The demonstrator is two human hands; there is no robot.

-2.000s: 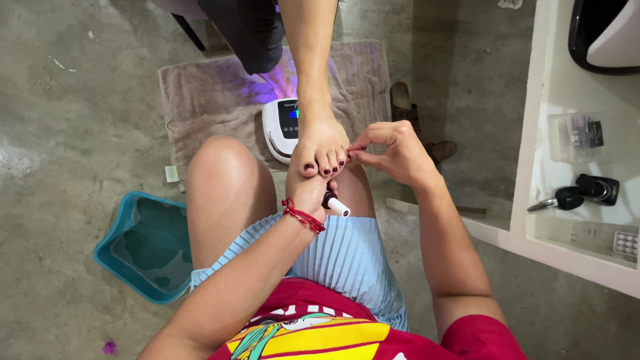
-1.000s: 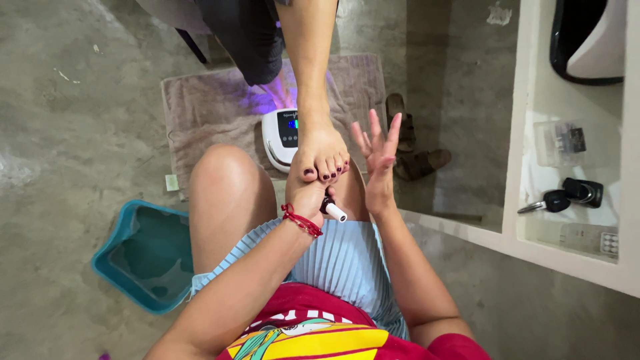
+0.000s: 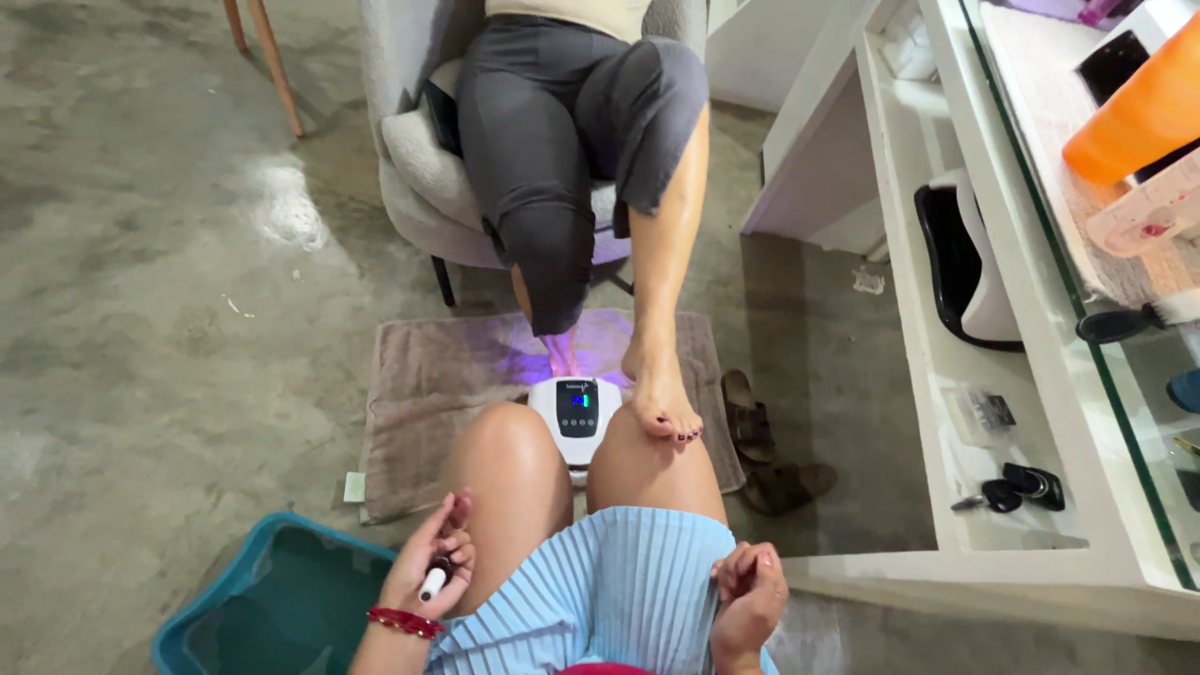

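My left hand [image 3: 433, 555] holds a nail polish bottle [image 3: 437, 577] with a white cap, low over my thigh beside the teal basin. My right hand [image 3: 749, 593] is at the right side of my light blue pleated skirt, fingers curled; whether anything small is between them cannot be told. A seated person's bare foot [image 3: 665, 403] with dark-painted toenails rests on my right knee. Their other foot [image 3: 561, 354] is partly inside a white nail lamp [image 3: 576, 422] that glows purple and has a lit display.
A brown towel [image 3: 422, 412] lies under the lamp, with sandals [image 3: 750, 412] at its right. A teal water basin [image 3: 220, 577] stands at lower left. White shelving [image 3: 914, 375] with a glass top runs along the right, holding keys [image 3: 999, 496]. A grey armchair [image 3: 412, 178] stands ahead.
My left hand, once under the foot, has moved away to the left with the bottle. My right hand, raised with spread fingers, has lowered and curled. The view has tilted up.
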